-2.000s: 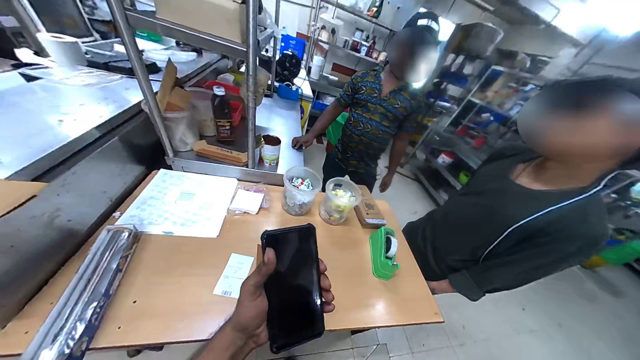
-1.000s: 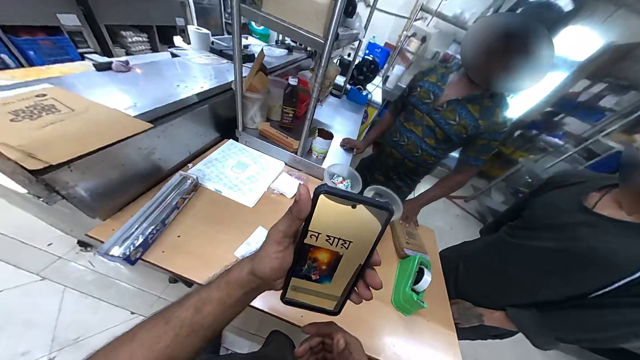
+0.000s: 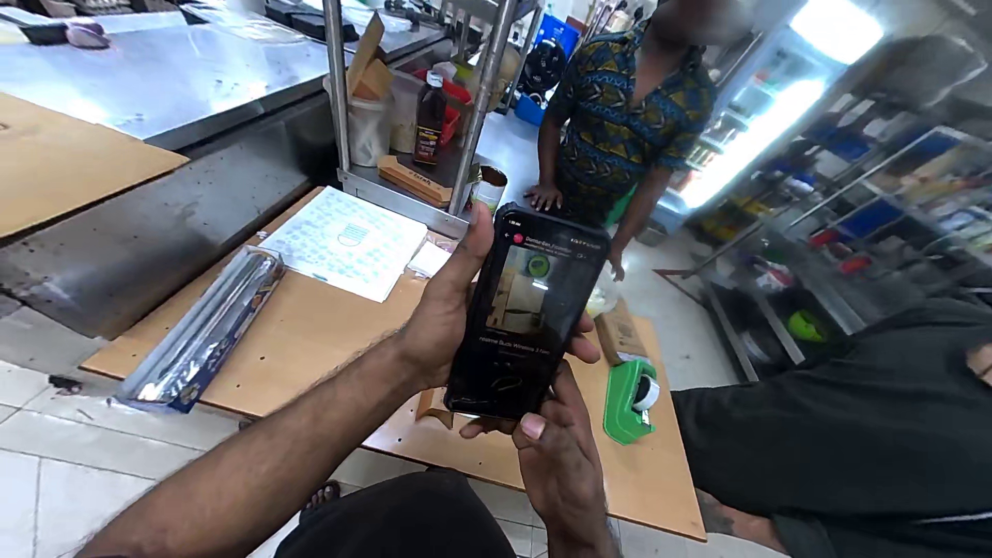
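My left hand (image 3: pixel 449 318) grips a black smartphone (image 3: pixel 527 318) upright, thumb along its left edge and fingertips showing at its right. The phone's lit screen shows a mostly dark page with a picture. My right hand (image 3: pixel 562 457) is under the phone's lower right corner, fingers bent up against it; whether it bears any weight I cannot tell. Behind the phone is a wooden table (image 3: pixel 310 341) with a stack of printed paper sheets (image 3: pixel 349 236), a box of foil roll (image 3: pixel 209 333) at the left, and a green tape dispenser (image 3: pixel 629 403) at the right beside a small brown carton (image 3: pixel 620 333).
A metal rack (image 3: pixel 395 194) at the table's back holds a dark bottle (image 3: pixel 430 120) and tubs. An open tin (image 3: pixel 490 187) stands by it. One person (image 3: pixel 628 116) stands beyond the table; another in dark clothes (image 3: pixel 837 411) is close at the right. A steel counter (image 3: pixel 194 70) runs at the left.
My right hand has come up to the phone's lower corner; one second ago it was below, apart from it. The phone's screen, black two seconds ago, is lit and shows a different page from one second ago.
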